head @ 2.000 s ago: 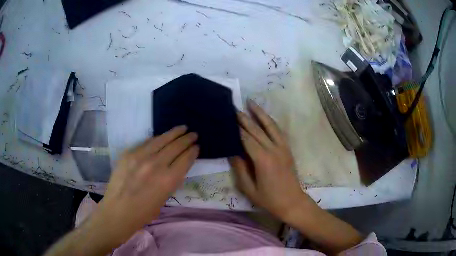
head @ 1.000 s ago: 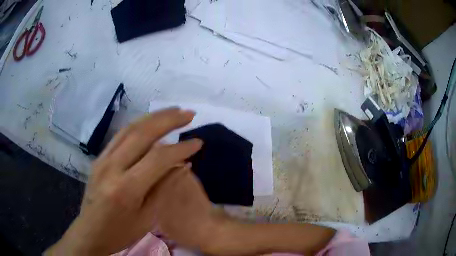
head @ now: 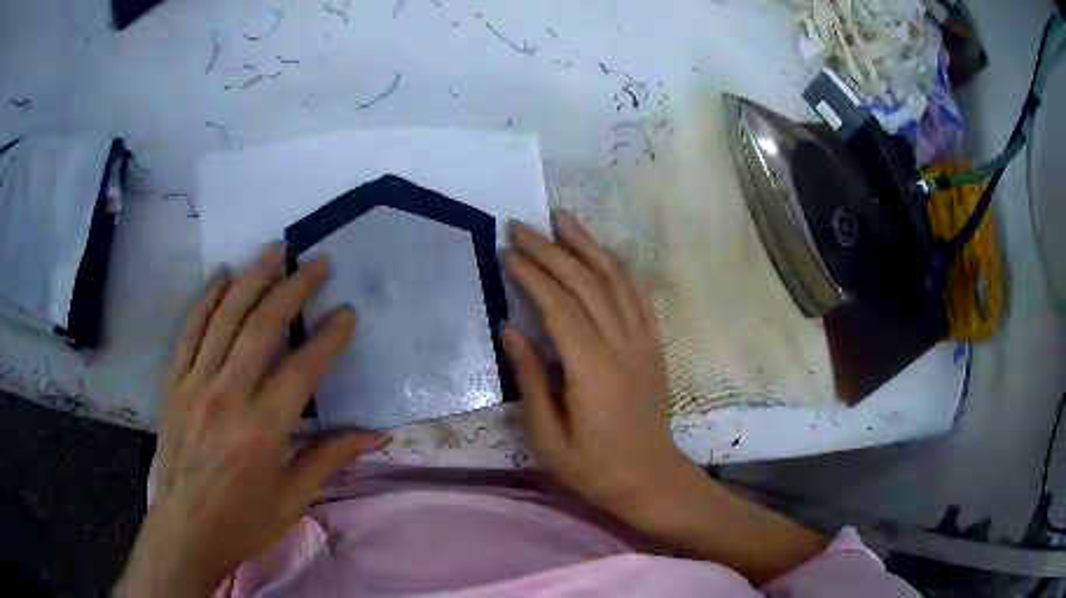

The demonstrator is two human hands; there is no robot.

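Note:
The grey metal pocket template [head: 403, 310] lies flat on the black pocket piece [head: 438, 206], point facing away from me. The cloth shows as a dark border along the pointed top and both sides. The white backing [head: 251, 175] lies under them. My left hand [head: 234, 403] is open, palm down, with fingertips on the template's left edge and the cloth border. My right hand [head: 608, 380] lies palm down along the right border, fingers slightly spread, gripping nothing.
The steam iron [head: 807, 210] sits at right on its dark rest [head: 871, 362], beside a yellow bundle [head: 968, 269]. Cream scraps [head: 871, 53] lie at the far right. Pressed pockets [head: 47, 228] lie at left. Thread ends are scattered beyond the work.
The template, at left two seconds ago, now lies on the black piece. My left hand has moved down onto its left edge, and my right hand has returned to the right side.

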